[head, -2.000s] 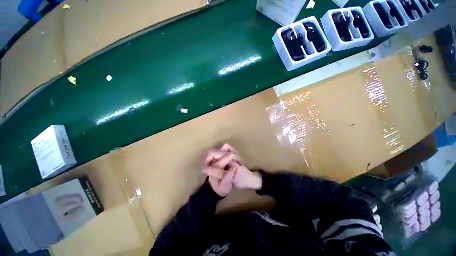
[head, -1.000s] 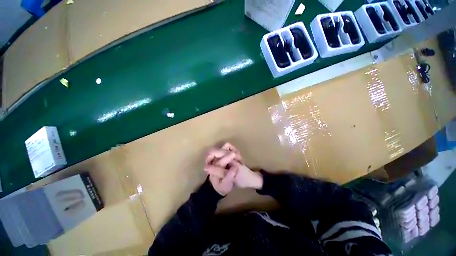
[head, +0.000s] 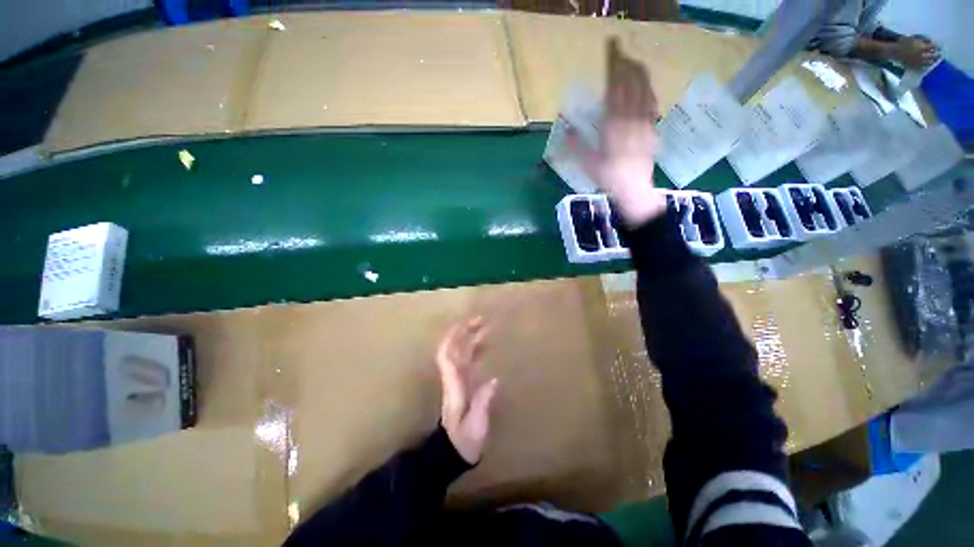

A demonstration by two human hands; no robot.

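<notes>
My right hand [head: 627,139] is stretched forward over the belt, blurred, with fingers extended. It overlaps a white printed panel [head: 577,134] standing behind the trays; I cannot tell if it touches it. Below it, the nearest white tray [head: 571,240] with glossy black units sits on the belt. The second tray [head: 705,237] is partly hidden by my right wrist. My left hand [head: 465,390] is low over the cardboard-covered bench, fingers apart, holding nothing.
More white trays [head: 756,235] and upright panels [head: 785,128] extend right along the green belt [head: 320,198]. A closed white box [head: 80,272] is at left. Open sleeves [head: 64,390] lie on the bench. Black cables [head: 849,310] lie right. Another person's hands [head: 913,51] show at top right.
My clasped hands have parted; the right has reached forward over the belt, the left stays low with fingers open. The view has turned up and right, showing more panels and another person.
</notes>
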